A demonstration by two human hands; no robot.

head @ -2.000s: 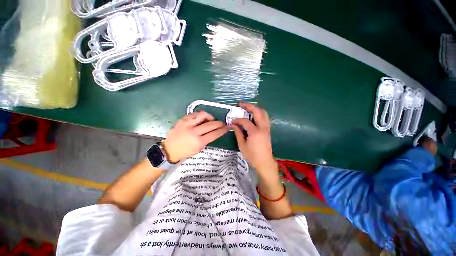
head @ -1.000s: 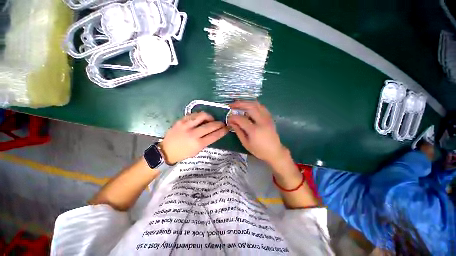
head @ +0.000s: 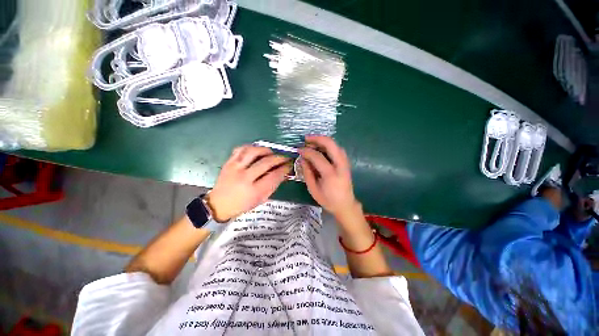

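A white plastic loop frame (head: 277, 146) is held between my two hands near the table's front edge, tilted so that its thin side shows. My left hand (head: 244, 180) grips its left part and my right hand (head: 327, 174) grips its right end. The fingers hide most of the frame and its disc end. A loose pile of thin clear strips (head: 307, 88) lies just beyond my hands. I cannot tell whether a strip is in my fingers.
A stack of white loop frames (head: 172, 56) lies on the green tabletop (head: 420, 141) to the left. A film-wrapped bundle (head: 52, 85) lies far left. More loop frames (head: 513, 146) are at the right, near a person in a blue sleeve (head: 473, 252).
The loop frame has tilted from showing its open face to showing its narrow side. Both hands still hold it. My right forearm has swung back inward.
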